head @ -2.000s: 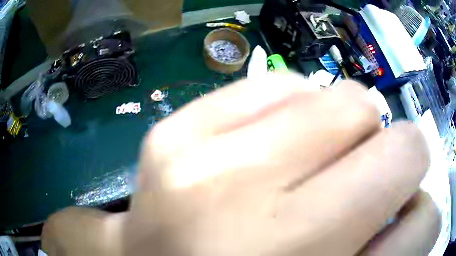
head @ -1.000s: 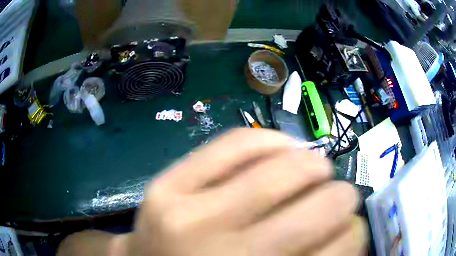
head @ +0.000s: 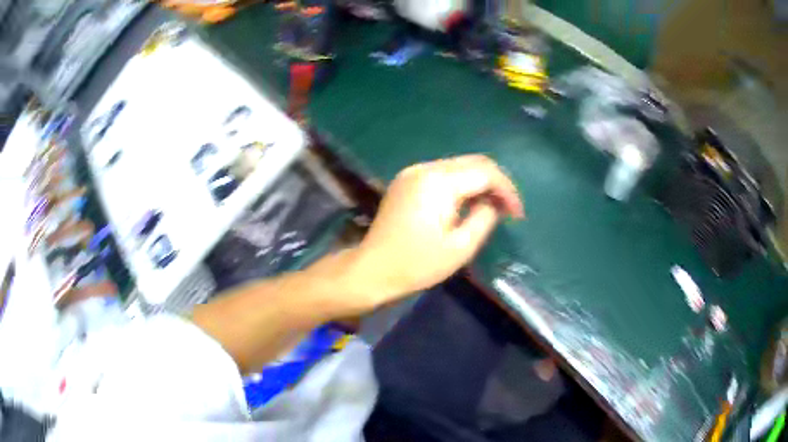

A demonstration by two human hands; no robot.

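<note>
My left hand (head: 432, 224) reaches in from the lower left over the front edge of the dark green bench mat (head: 415, 121). Its fingers are loosely curled, with a gap between thumb and forefinger, and I see nothing in it. The picture is blurred. A white tray (head: 173, 104) with several small dark watch-like pieces lies left of the hand, not touched by it. My right hand is out of the picture.
A black round-grilled fan (head: 713, 211), a clear tape roll (head: 626, 142) and a yellow item (head: 523, 71) are on the mat. Small pink-white pieces (head: 689, 287) lie at the right. More trays or straps (head: 65, 207) show at the far left. A blue item (head: 289, 371) is below my forearm.
The view has swung left and tilted, bringing the white tray in. The large hand close to the camera no longer fills the foreground; my left hand now shows farther off, over the bench edge.
</note>
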